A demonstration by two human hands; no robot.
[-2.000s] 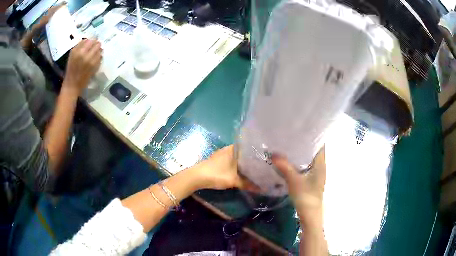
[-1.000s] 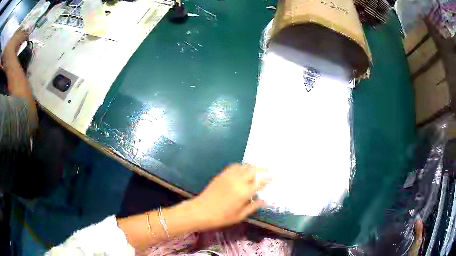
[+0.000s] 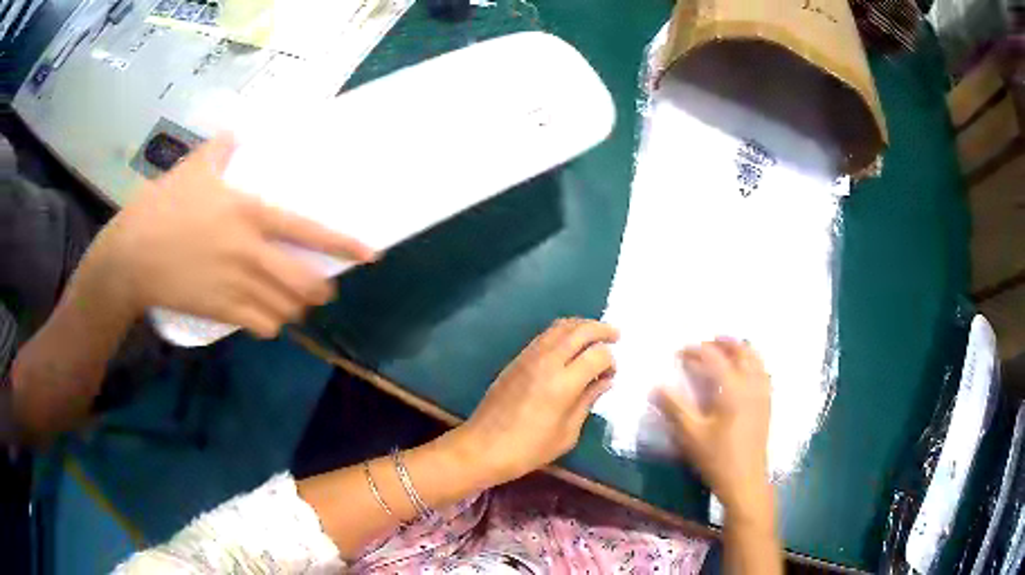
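A bright white stack of poly bags [image 3: 731, 292] lies on the green bench with a small dark printed mark near its far end. A brown cardboard sleeve [image 3: 776, 43] arches over that far end. My left hand [image 3: 551, 393] has its fingers bent at the stack's near left edge. My right hand [image 3: 725, 416] is on the near end of the stack, slightly blurred. Glare hides whether either hand pinches a bag. A white-topped unit [image 3: 438, 124] is held above the bench at the left by another person's hand.
The other person's hand [image 3: 214, 247] reaches in from the left. Pale sheets [image 3: 112, 84] lie at the far left. Bagged units [image 3: 955, 449] stand on edge at the right. Brown cartons [image 3: 989, 169] are at the far right. The bench's brown edge [image 3: 629, 500] runs in front of me.
The bagged unit I held two seconds ago has left my hands. My right hand has come back to the stack. The other person's hand has brought a white unit in from the left.
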